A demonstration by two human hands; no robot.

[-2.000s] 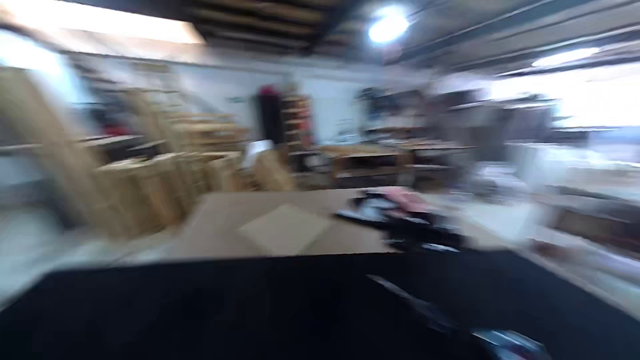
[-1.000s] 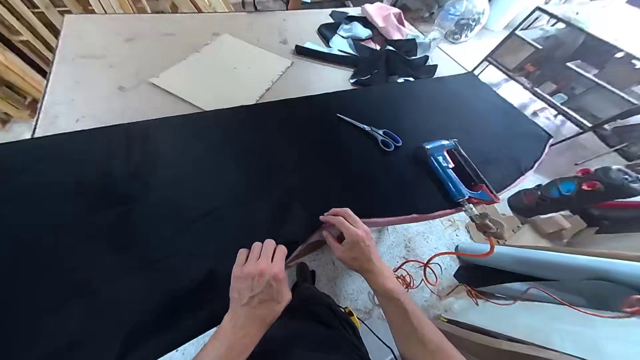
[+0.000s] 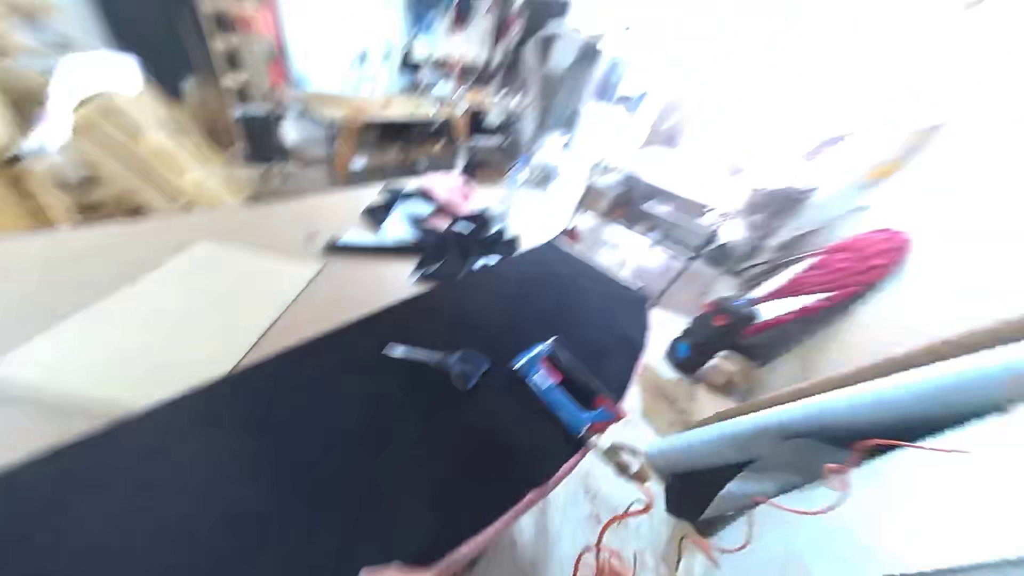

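Neither of my hands can be made out for certain; a small blurred pinkish patch shows at the bottom edge, by the pink edge of the cloth. Black fabric is spread over the work table, its pink edge running along the right side. On the fabric lie a blurred pair of scissors and, to their right, a blue pneumatic staple gun. An orange air hose hangs below the staple gun's fitting.
A flat pale board lies on the table, near a heap of black, pink and white fabric scraps. To the right are a light blue roll and a red and black object. Wooden pieces stand at the back left.
The view has swung up and to the right. One second ago both my hands were at the fabric's near edge; now they are out of clear sight. Scissors and staple gun still lie on the fabric.
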